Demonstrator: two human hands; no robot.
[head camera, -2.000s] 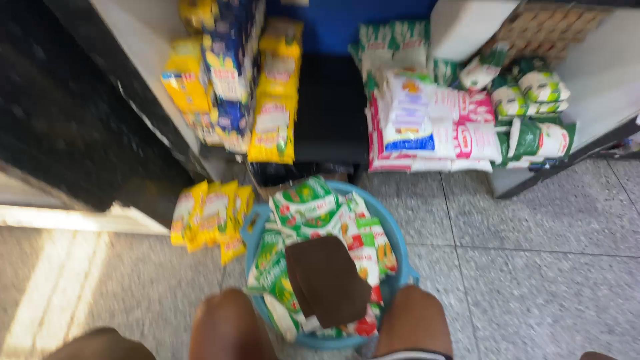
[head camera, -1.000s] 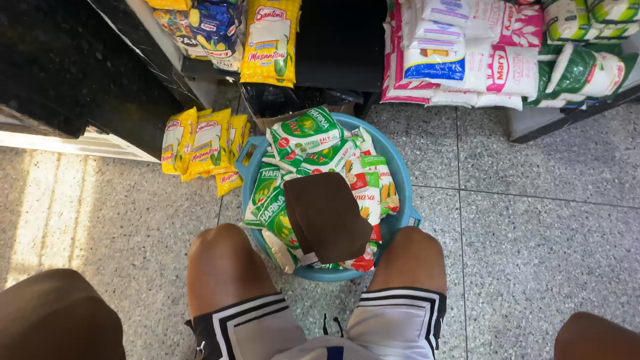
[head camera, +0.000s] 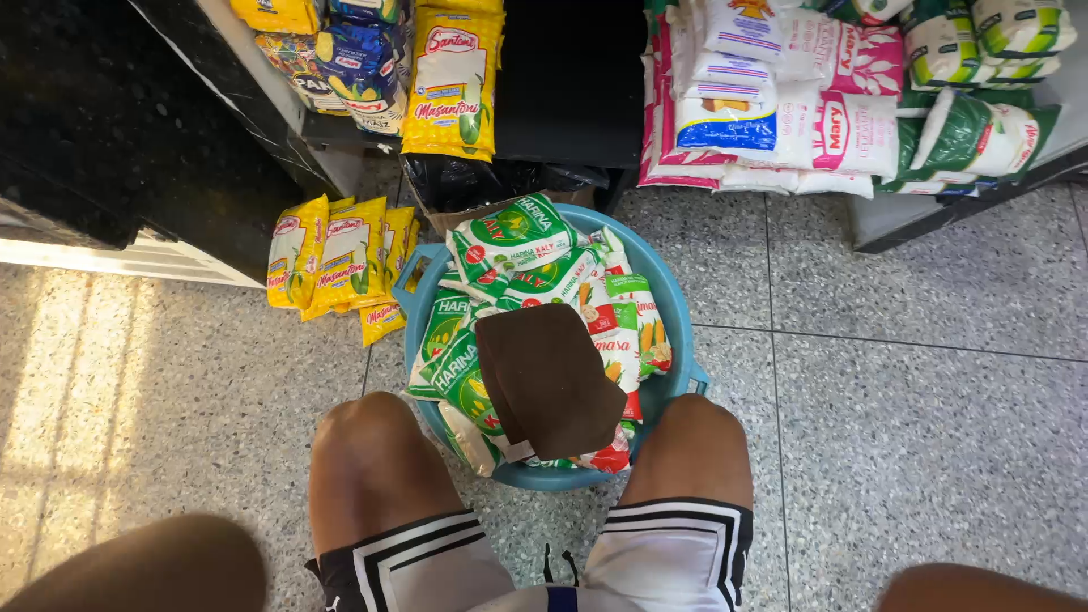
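Note:
Neither of my hands shows; only parts of my arms are at the lower left and lower right edges. Between my knees stands a round blue plastic tub (head camera: 680, 314) with two handles. It holds several green-and-white flour bags (head camera: 514, 238) and several red, green and white flour bags (head camera: 650, 327). A folded dark brown cloth (head camera: 552, 382) lies on top of them. On the floor, left of the tub, several yellow flour bags (head camera: 348, 255) lean in an overlapping row.
A low shelf (head camera: 565, 85) beyond the tub bears yellow packs (head camera: 455, 81) and blue packs (head camera: 361, 68) at left, with pink-and-white bags (head camera: 850, 132) and green-and-white bags (head camera: 977, 140) at right. Under it sits a cardboard box with black plastic (head camera: 493, 183). A dark cabinet (head camera: 127, 127) stands at left.
The view has tilted down toward my legs since the earliest frame. The tub, the brown cloth and the bags show no plain move of their own.

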